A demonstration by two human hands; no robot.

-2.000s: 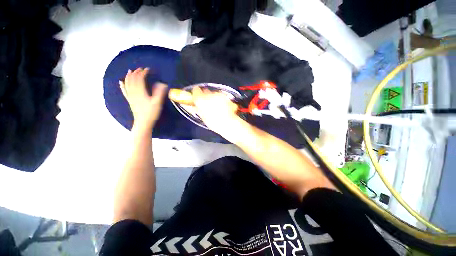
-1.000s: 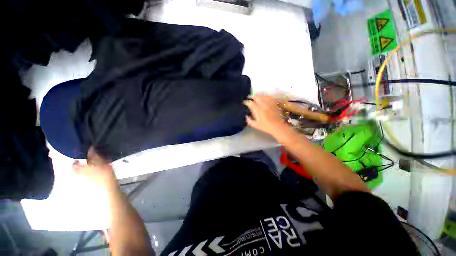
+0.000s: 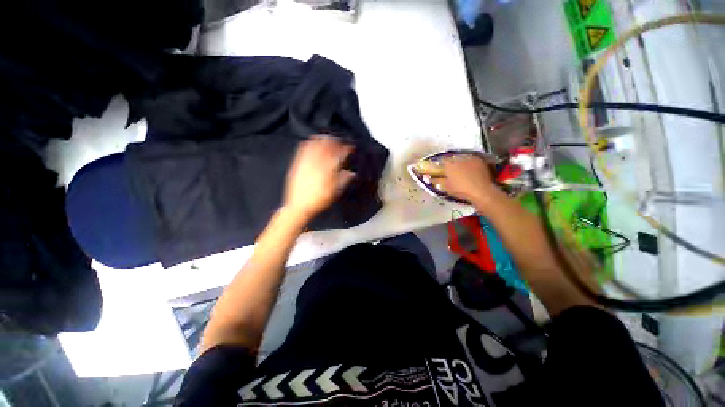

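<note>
A black garment [image 3: 230, 175] lies spread over the navy pressing board [image 3: 107, 211], whose rounded left end shows bare. My left hand [image 3: 319, 176] is on the garment near its right end; it is blurred, and whether its fingers grip the cloth cannot be told. My right hand [image 3: 465, 176] is closed on the handle of the steam iron [image 3: 421, 168]. The iron is at the right end of the white table, right of the garment, with its pointed tip to the left. My hand hides most of the handle.
The white table [image 3: 413, 87] has dark garments [image 3: 48, 238] heaped at its left. A wire tray [image 3: 517, 127] is beyond the right end. Green [image 3: 576, 207] and red [image 3: 471, 238] bags hang at the right. A black hose [image 3: 636, 110] and a yellowish hose [image 3: 592, 79] run there.
My left hand has moved right from the garment's lower left corner to near its right end. My right hand has left the garment's right edge and taken hold of the iron. The garment lies flatter.
</note>
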